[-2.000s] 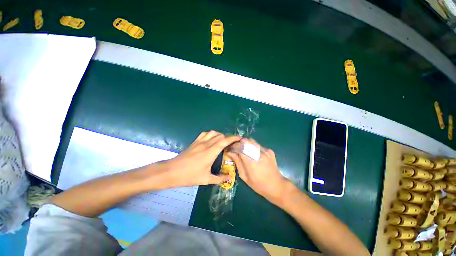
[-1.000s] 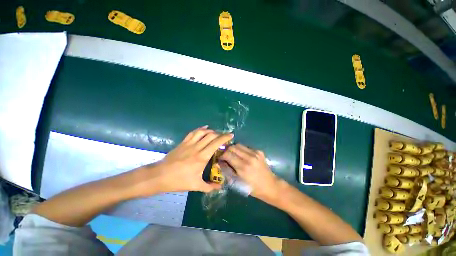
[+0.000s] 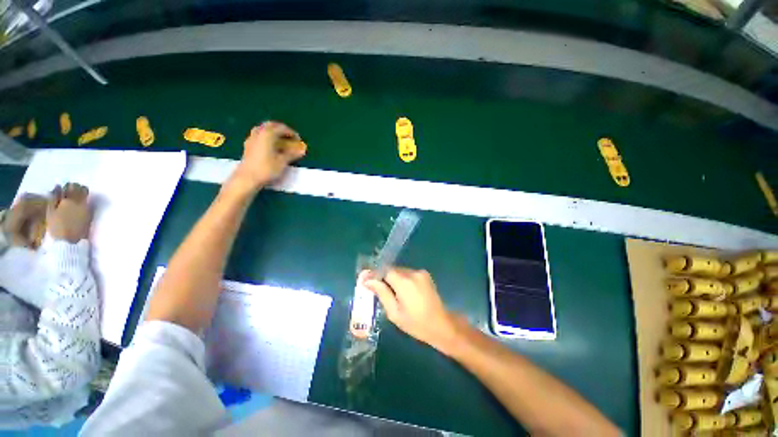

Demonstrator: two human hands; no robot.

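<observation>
My left hand (image 3: 266, 154) is stretched out over the near side of the green conveyor belt, its fingers on a yellow plastic part (image 3: 293, 148). My right hand (image 3: 407, 297) is over the bench, thumb and fingers closed on a thin translucent grey strip (image 3: 398, 238) that points up and away. The pale pink-white holding fixture (image 3: 362, 310) lies just left of my right fingertips, uncovered, with dark marks at its near end. Crinkled clear tape (image 3: 357, 365) lies below the fixture. The lined sheet (image 3: 271, 335) lies right of my left forearm.
More yellow parts (image 3: 405, 140) lie spread along the belt beyond a pale rail (image 3: 461, 197). A smartphone (image 3: 521, 277) lies right of my right hand. A cardboard sheet (image 3: 646, 341) holds rows of yellow parts. At left, another person's hands (image 3: 70, 212) are over white paper (image 3: 128, 230).
My left hand has left the fixture and reached up-left to the belt. The yellow part is gone from the fixture. The strip in my right hand now points away. The view has tilted up.
</observation>
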